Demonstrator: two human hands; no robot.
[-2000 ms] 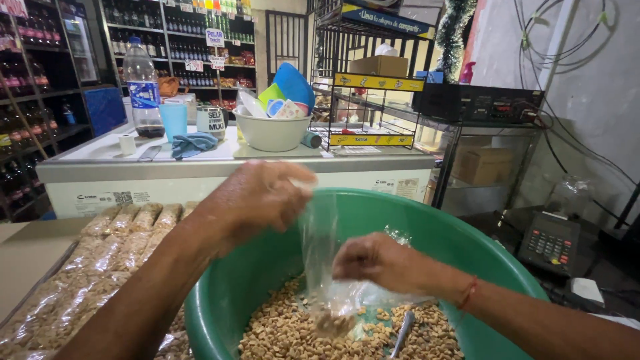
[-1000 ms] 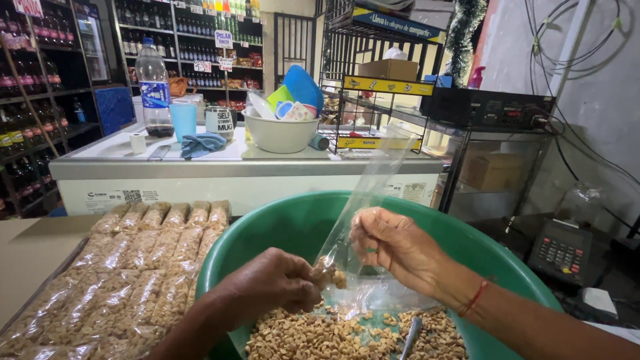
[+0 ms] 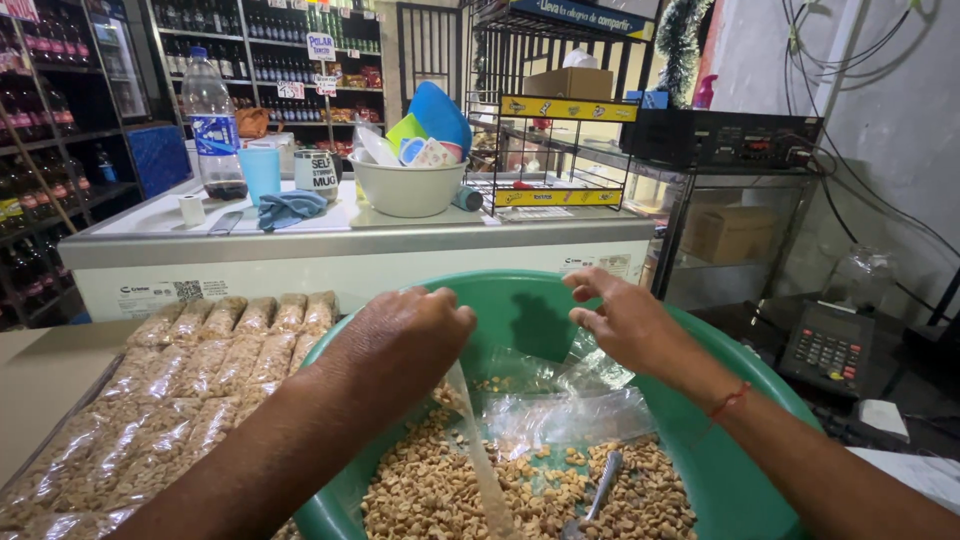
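Observation:
My left hand (image 3: 409, 337) is closed on the top of a clear plastic bag (image 3: 478, 450) that hangs down over the green plastic tub (image 3: 757, 420). Some peanuts show in the bag beside the hand. My right hand (image 3: 622, 319) is raised above the tub's right side, fingers apart, holding nothing. Below lie loose shelled peanuts (image 3: 427, 480), with a metal spoon (image 3: 604, 487) resting in them. Flat empty clear plastic bags (image 3: 566, 416) lie on the peanuts and against the tub's inner wall.
Rows of filled peanut bags (image 3: 217, 367) lie left of the tub. Behind it stands a white chest freezer (image 3: 360, 270) bearing a bottle (image 3: 214, 135), a light blue cup (image 3: 259, 174), a cloth (image 3: 291, 208) and a grey basin (image 3: 411, 187). A card terminal (image 3: 829, 345) sits at the right.
One second ago both hands were together at the upright bag. Now they are apart: the left has risen with the bag hanging from it, and the right has let go.

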